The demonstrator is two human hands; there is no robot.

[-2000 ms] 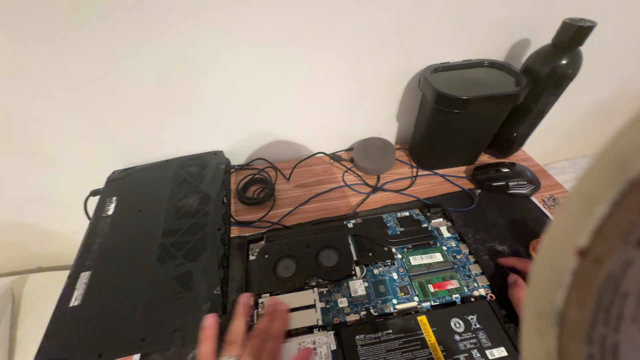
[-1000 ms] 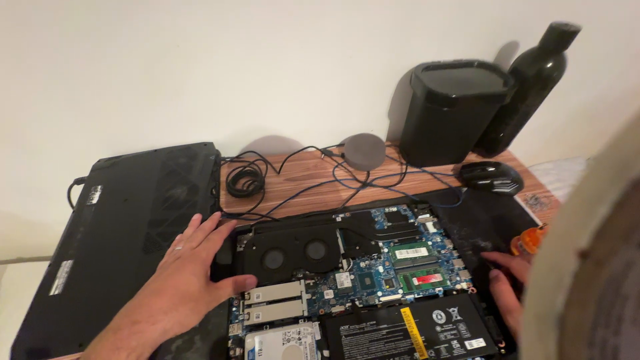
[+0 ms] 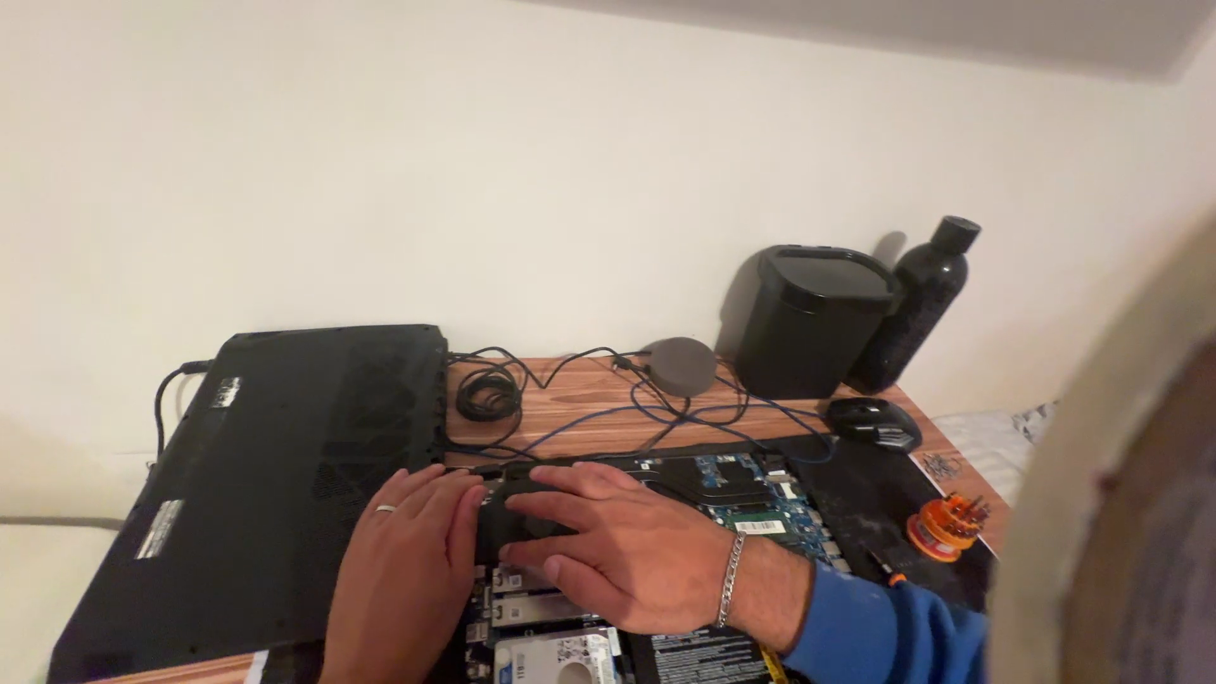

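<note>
An opened laptop base (image 3: 812, 518) lies on a black mat, its blue circuit board, hard drive (image 3: 556, 657) and battery (image 3: 708, 657) exposed. My left hand (image 3: 408, 570), a ring on one finger, rests along the left edge of the base, fingertips by its upper left corner. Across the fan area lies my right hand (image 3: 608, 546), fingers spread and pointing left, a chain bracelet at the wrist. It covers most of the fans. What the fingertips of both hands touch underneath is hidden. Neither hand visibly grips a loose part.
A black laptop (image 3: 275, 494) lies bottom up at the left. Behind are coiled black cable (image 3: 488, 394), a round grey device (image 3: 681, 367), a black bin (image 3: 819, 323), a black bottle (image 3: 917, 309) and a mouse (image 3: 872, 424). An orange bit holder (image 3: 948, 525) and screwdriver (image 3: 889, 570) lie right.
My right hand has moved left from the right edge of the base onto the fan area. My left hand stays near the upper left corner, its fingers now closer together. The view has shifted.
</note>
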